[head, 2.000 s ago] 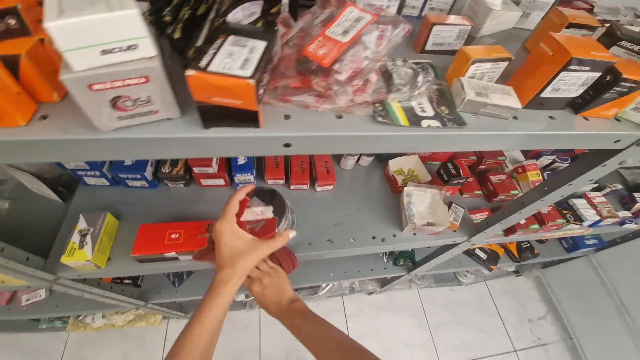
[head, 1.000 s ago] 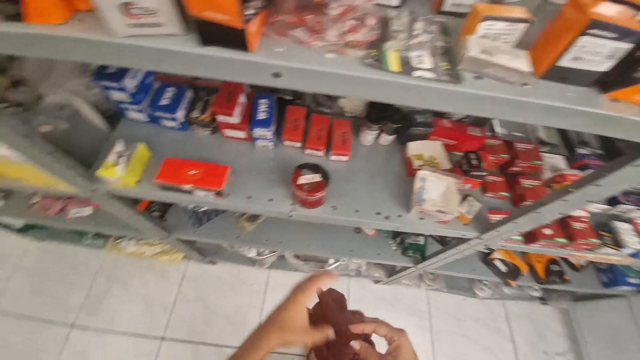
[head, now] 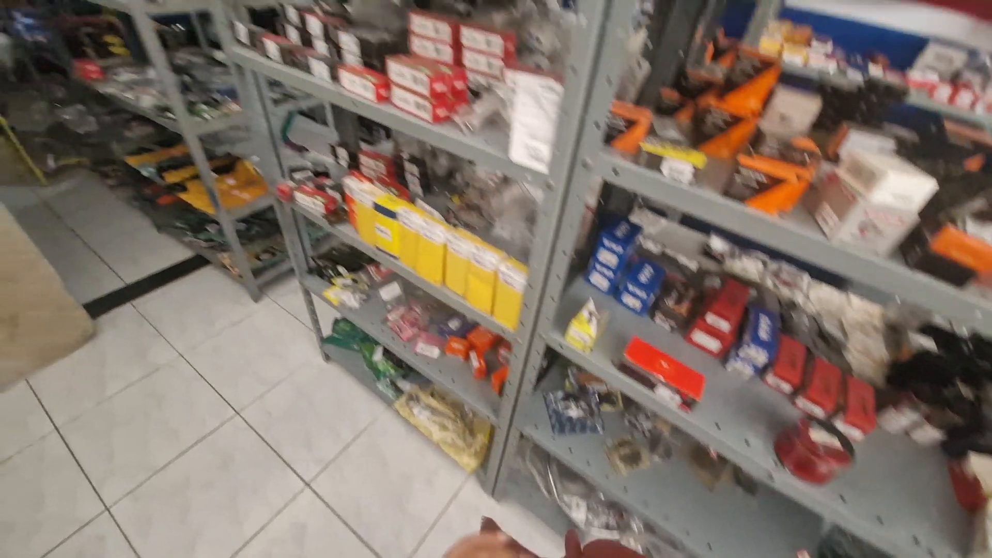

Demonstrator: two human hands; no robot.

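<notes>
At the bottom edge, part of my left hand (head: 484, 547) shows, blurred and mostly cut off. Close to its right is a reddish shape (head: 608, 549) that may be part of my right hand or of the dark red cloth-like item; the blur does not settle it. What the hands hold is hidden below the view. On the middle shelf at the right stands a round red container (head: 814, 451) with a dark rim and a pale label, away from both hands. A flat red box (head: 665, 369) lies further left, near a small yellow box (head: 583, 325).
Grey metal shelving (head: 535, 256) fills the centre and right. Its shelves hold a row of yellow boxes (head: 457, 263), blue boxes (head: 612, 256), orange and black boxes (head: 725, 124), and bagged parts. White floor tiles (head: 232, 418) lie left, beside a beige surface (head: 35, 302).
The view has swung far to the left. Two seconds ago a hand was at the round container; one second ago it stood alone, with both hands on a dark red cloth-like item.
</notes>
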